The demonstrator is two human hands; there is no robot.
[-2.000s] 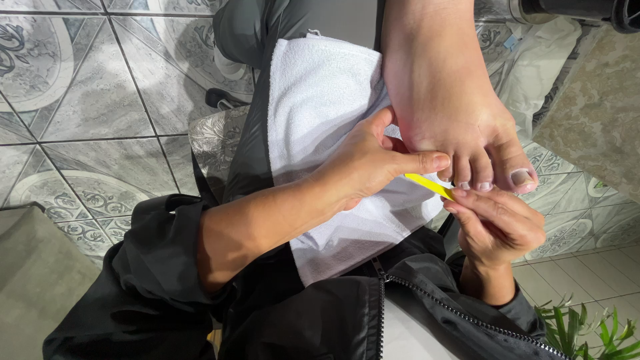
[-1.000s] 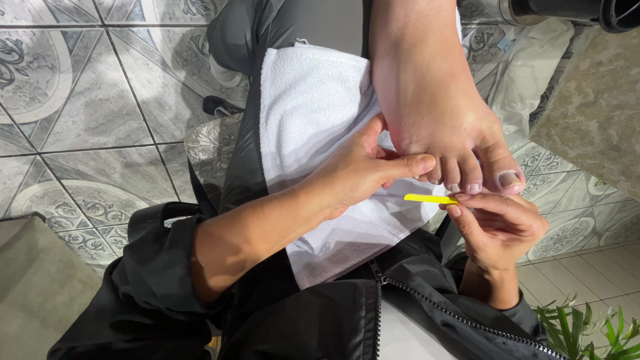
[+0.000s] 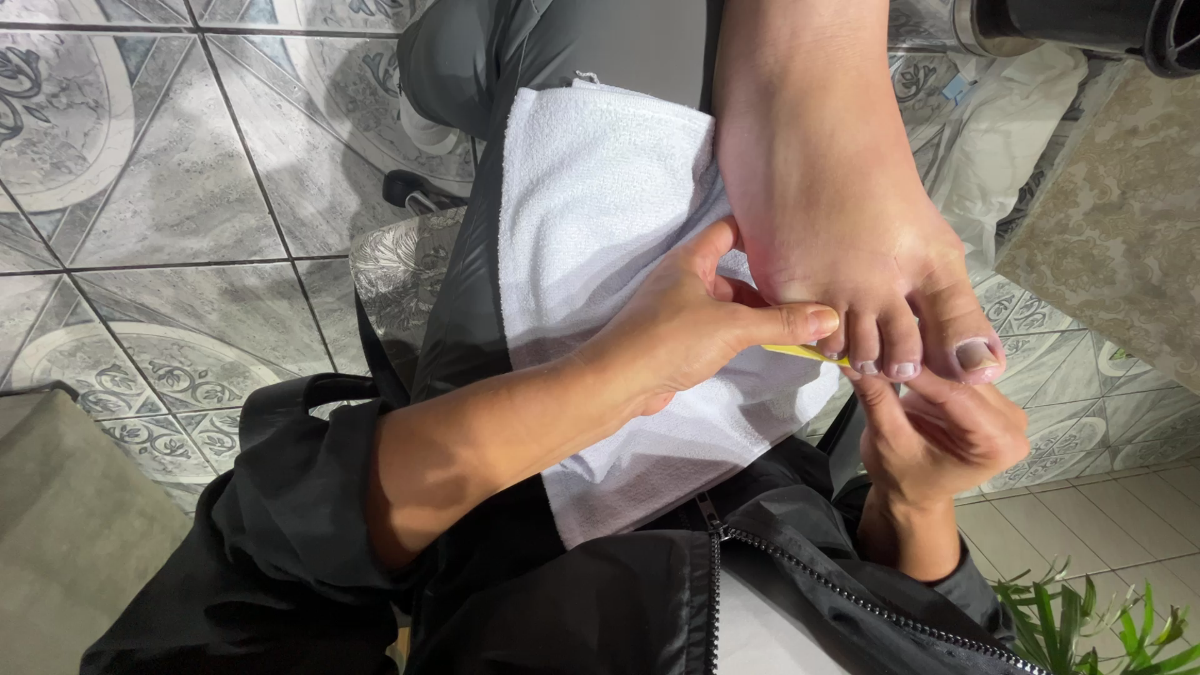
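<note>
Another person's bare foot (image 3: 844,225) comes down from the top of the view, toes toward me, above a white towel (image 3: 600,206) on my lap. My left hand (image 3: 717,319) grips the foot's outer side, its thumb over the smallest toe. Between the fingers of my right hand (image 3: 937,422) is a thin yellow nail file (image 3: 802,352), which lies against the tips of the smaller toes. Part of the file is hidden by the left thumb and the toes. The big toenail (image 3: 975,354) looks greyish with a pale edge.
Patterned grey tiles (image 3: 169,169) cover the floor. A grey block-like surface (image 3: 75,525) stands at lower left, a beige patterned surface (image 3: 1116,216) at right. Black equipment (image 3: 1078,23) is at top right, near a translucent plastic bag (image 3: 1012,141). Green leaves (image 3: 1069,619) rise at lower right.
The yellow file was below the toes, in plain sight, one second ago; my right hand has brought it up against the smaller toes. My left hand keeps its hold on the foot.
</note>
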